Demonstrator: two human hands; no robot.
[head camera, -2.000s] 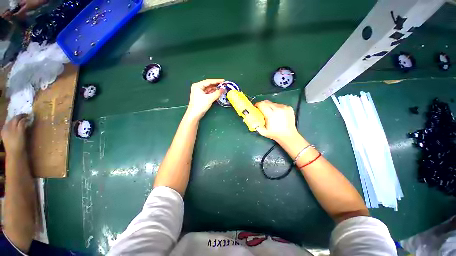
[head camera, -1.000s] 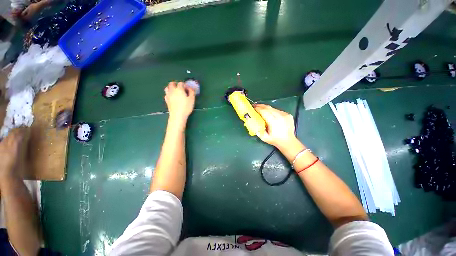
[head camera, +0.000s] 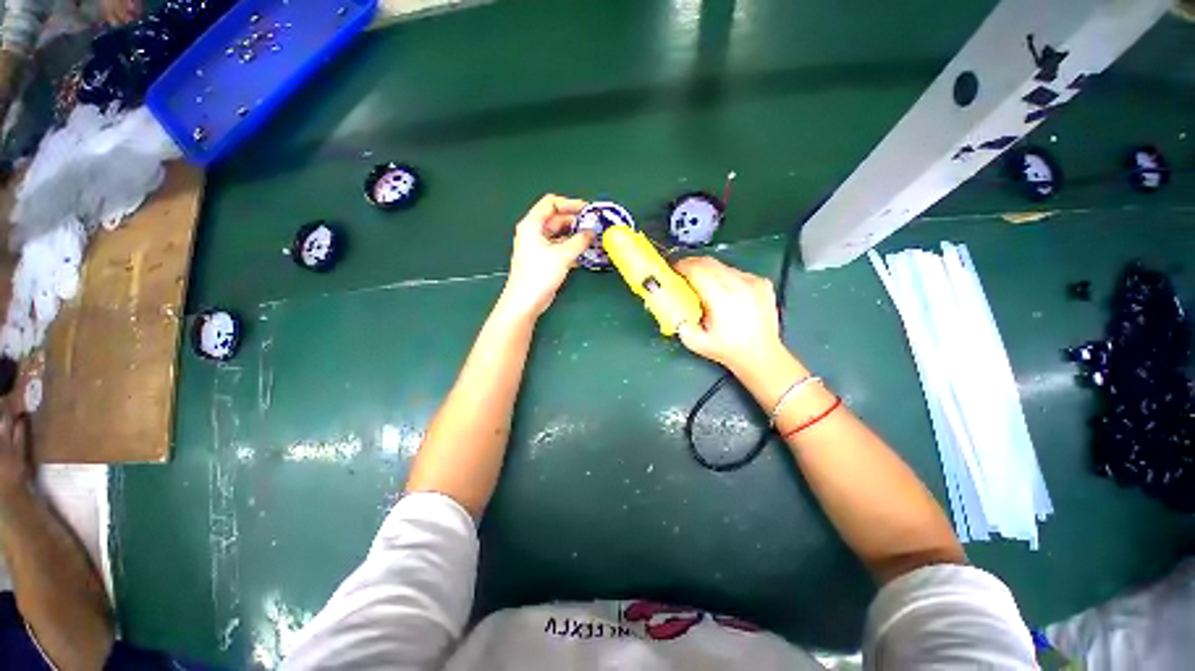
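My left hand (head camera: 543, 252) holds a round unit (head camera: 600, 236) with a dark rim and pale face by its left side, on the green table (head camera: 590, 393). My right hand (head camera: 729, 312) grips the yellow hot glue gun (head camera: 654, 285). The gun's front end is over the held unit; its tip and the exact contact are hidden. Another round unit (head camera: 695, 219) lies just right of the gun, with a thin reddish wire pointing up.
Round units lie left (head camera: 392, 186) and right (head camera: 1035, 172). A slanted white upright (head camera: 970, 131), glue sticks (head camera: 967, 393) and black parts (head camera: 1143, 393) are at right. A black cord (head camera: 695, 439) loops below my right hand. Blue tray (head camera: 249, 79), brown board (head camera: 125, 354) and another person's arm are at left.
One second ago my left hand was further left at another unit; now it is back at the gun, holding a unit. The gun has barely moved. Units on the table have shifted.
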